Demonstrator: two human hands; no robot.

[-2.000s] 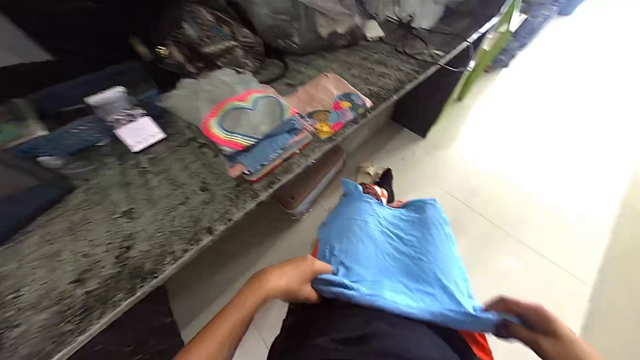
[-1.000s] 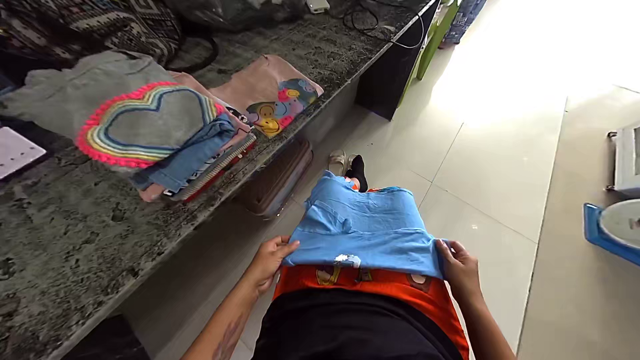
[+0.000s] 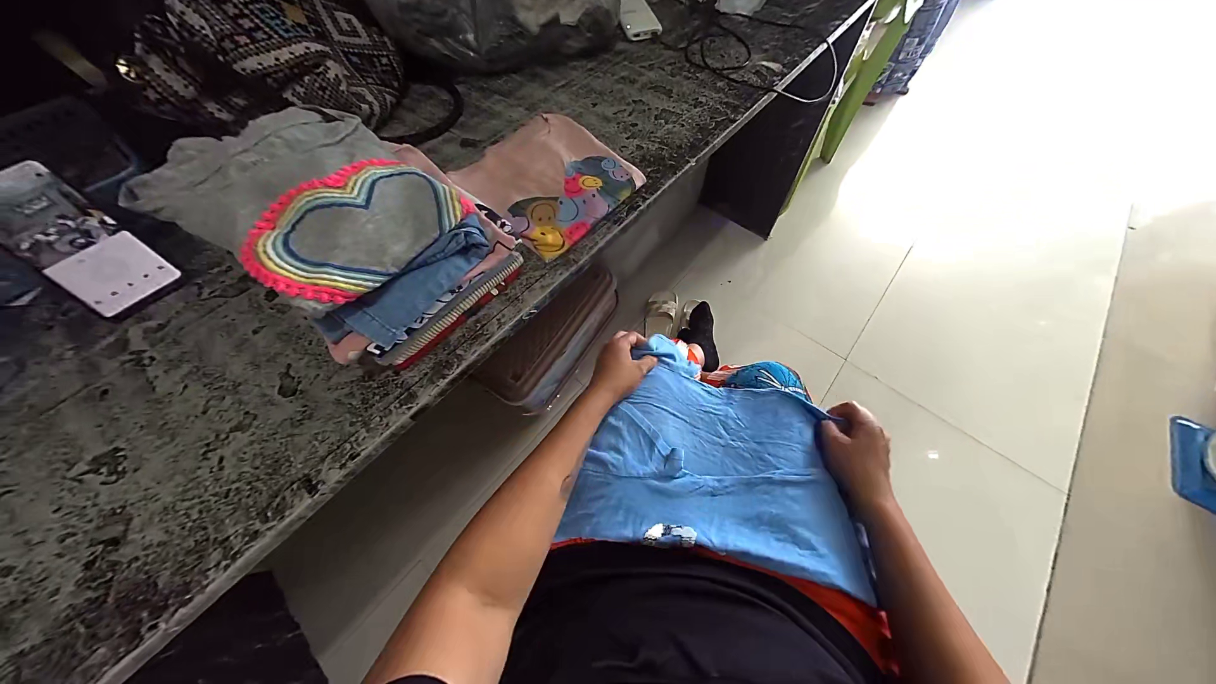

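A light blue cloth garment [image 3: 712,475] lies spread over my lap, on top of orange clothing. My left hand [image 3: 622,366] pinches its far left corner, where the fabric is bunched. My right hand [image 3: 858,446] grips the far right edge of it between thumb and fingers. A small white print shows near the garment's close edge. On the counter to the left, a grey garment with a rainbow heart [image 3: 370,228] lies on a pile with folded denim [image 3: 418,290]. Beside that pile is a pink garment with smiley prints [image 3: 541,176].
The dark stone counter [image 3: 237,437] runs along my left. On it are a patterned bag [image 3: 275,57], a plastic bag [image 3: 494,28], a phone-like device [image 3: 112,271] and cables [image 3: 722,52]. A brown case [image 3: 556,337] stands below its edge. A blue object [image 3: 1189,461] is at far right.
Both hands have moved from the garment's near edge to its far edge. The garment now lies flatter, closer over my lap. The view has shifted.
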